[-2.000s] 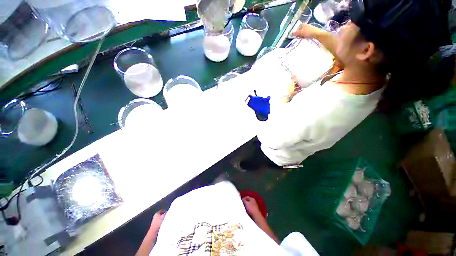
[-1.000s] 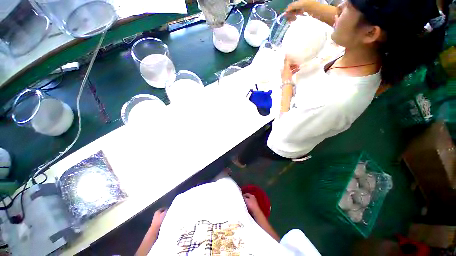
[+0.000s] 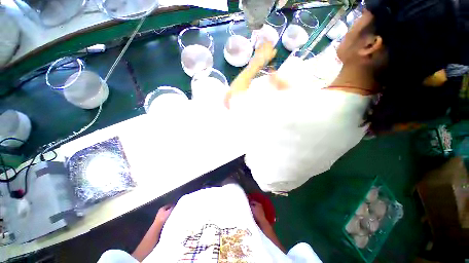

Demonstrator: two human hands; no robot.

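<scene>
My left hand (image 3: 163,211) and my right hand (image 3: 256,206) rest low at either side of my white shirt front, away from the bench. Their fingers are small and partly hidden, and I see no item in them. Two clear-walled units stand nearest on the bench edge: one with a round rim (image 3: 165,97) at the left and one (image 3: 210,82) beside it. Their white lower parts blend into the glare. A plastic-wrapped plate (image 3: 102,172) with a bright round centre lies on the cream bench (image 3: 159,177), beside a grey taped box (image 3: 45,198).
A green conveyor belt (image 3: 133,67) behind the bench carries several units, one (image 3: 86,88) at left. A pale hose (image 3: 121,54) crosses it. A person in white (image 3: 313,128) sits at right, an arm over the belt. A red stool (image 3: 267,208) and green crate (image 3: 371,218) are below.
The belt's units have moved right. The person at right has leaned in and swung an arm to a belt unit. The blue cloth is no longer visible. My hands have barely moved.
</scene>
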